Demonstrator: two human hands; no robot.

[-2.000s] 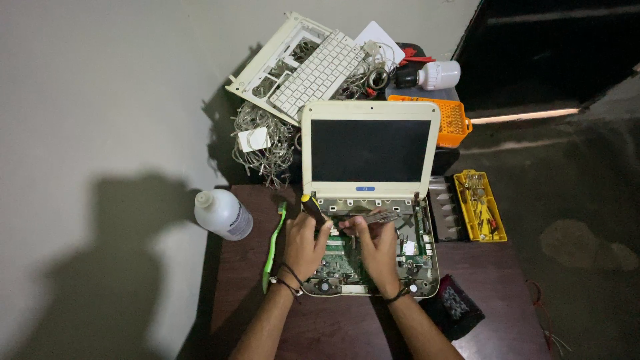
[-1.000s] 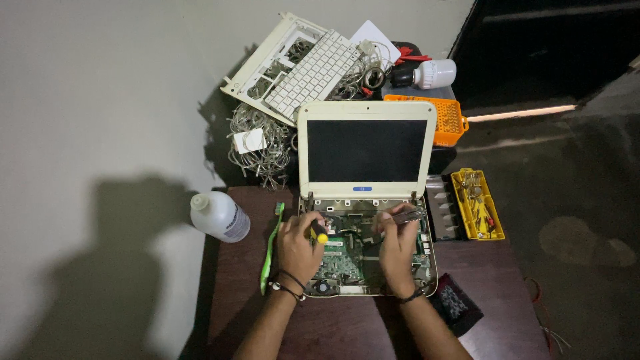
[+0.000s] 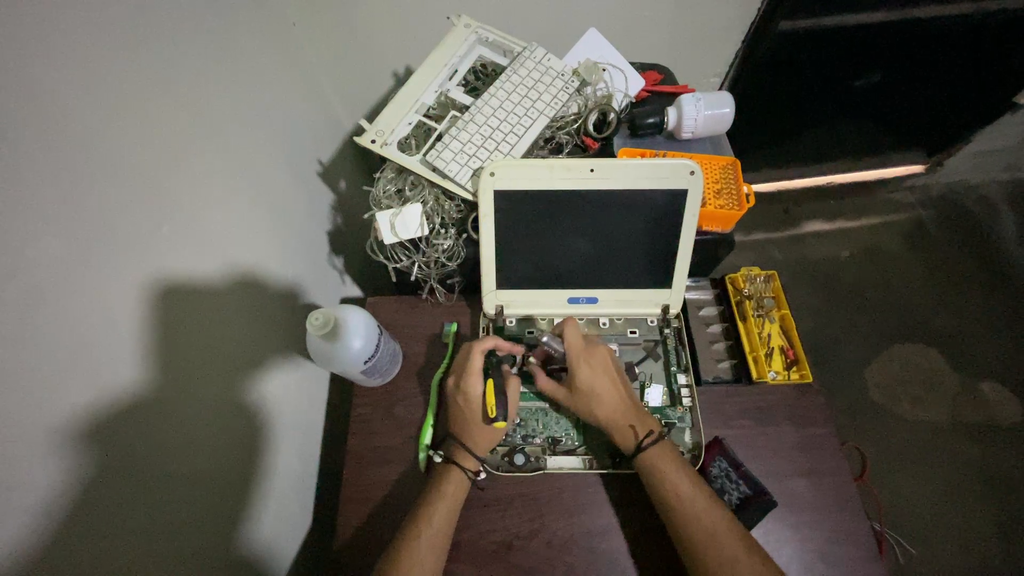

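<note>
A small cream laptop [image 3: 592, 236] stands with its screen raised and its base uncovered, a green circuit board [image 3: 544, 420] showing inside. Over the left part of the base is my left hand [image 3: 474, 392], closed around a screwdriver with a black and yellow handle [image 3: 496, 400]. My right hand [image 3: 588, 376] is just beside it, above the upper middle of the base, gripping a small greyish metallic object [image 3: 550, 344] that I cannot identify. The fingertips of both hands nearly meet. What lies directly under them is hidden.
Left of the laptop lie a green toothbrush [image 3: 436, 396] and a white plastic bottle [image 3: 356, 348]. Behind are a detached keyboard [image 3: 504, 116], tangled cables [image 3: 420, 232] and an orange bit case [image 3: 724, 192]. A yellow tool tray [image 3: 772, 328] and a dark mesh pouch [image 3: 736, 484] sit right.
Since one second ago, my right hand has moved left, toward my left hand, with the greyish object still in its fingers. The screwdriver stays in my left hand.
</note>
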